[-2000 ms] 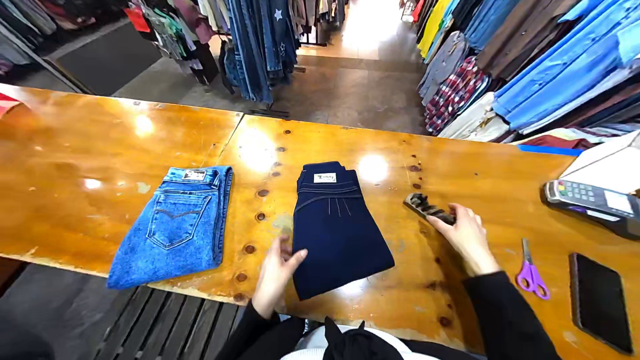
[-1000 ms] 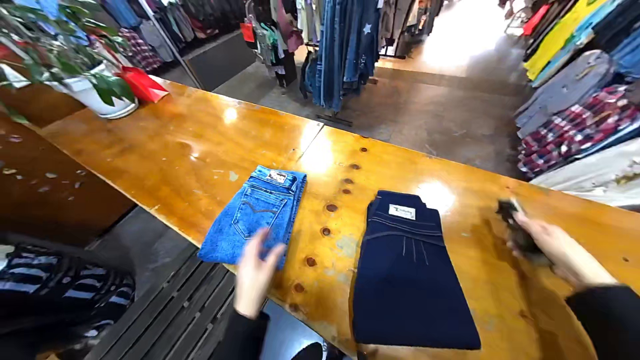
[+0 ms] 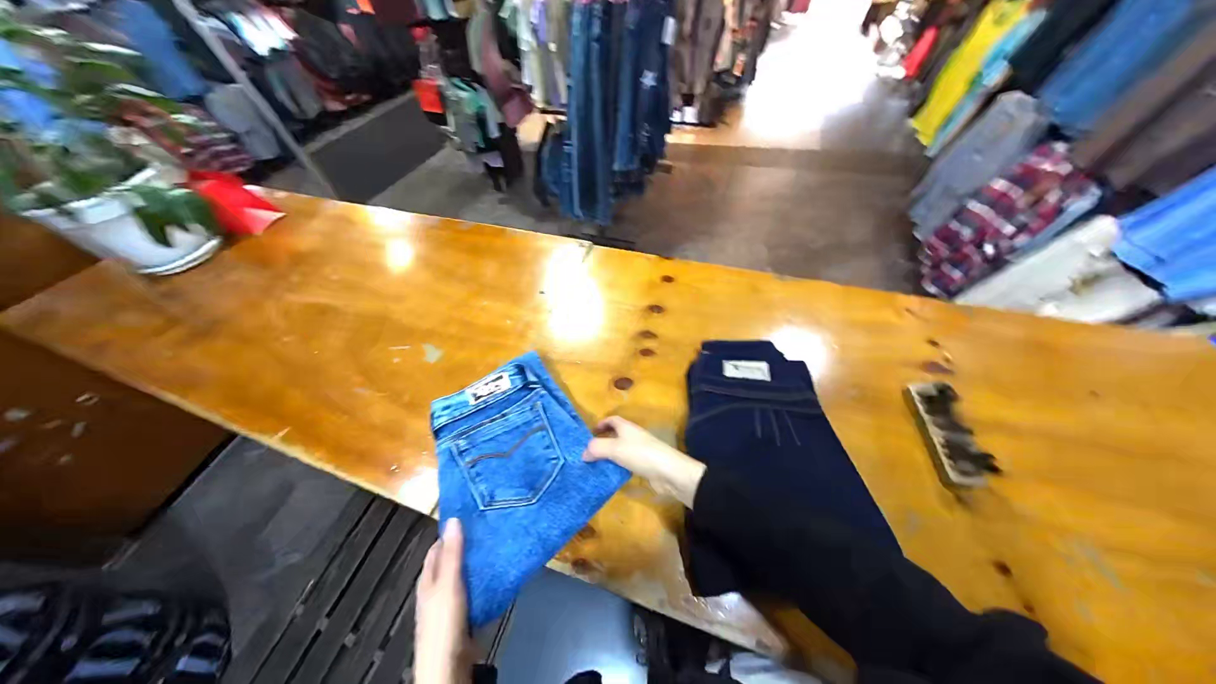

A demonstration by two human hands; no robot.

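Observation:
Folded light-blue jeans point(image 3: 518, 475) are between my two hands, tilted at the near edge of the wooden counter. My left hand point(image 3: 443, 598) grips their lower left side, the thumb on top of the denim. With thumb and fingers, my right hand point(image 3: 646, 458) pinches their right edge. Folded dark navy jeans point(image 3: 760, 427) with a pale waistband label lie to the right, partly beneath my right sleeve. Farther right on the counter rests a brush point(image 3: 950, 437), with dark bristles along a light block; no hand touches it.
The wooden counter point(image 3: 313, 313) runs across the view. A potted plant point(image 3: 133, 228) and a red object point(image 3: 236, 201) stand at its far left. Beyond are hanging jeans point(image 3: 608, 104) and racks of clothes on the right. Dark slats point(image 3: 351, 579) show below the near edge.
My right hand has let go of the brush, now on the counter, and moved left to the light-blue jeans. These jeans lay flat before; both hands now hold them. The view has turned left.

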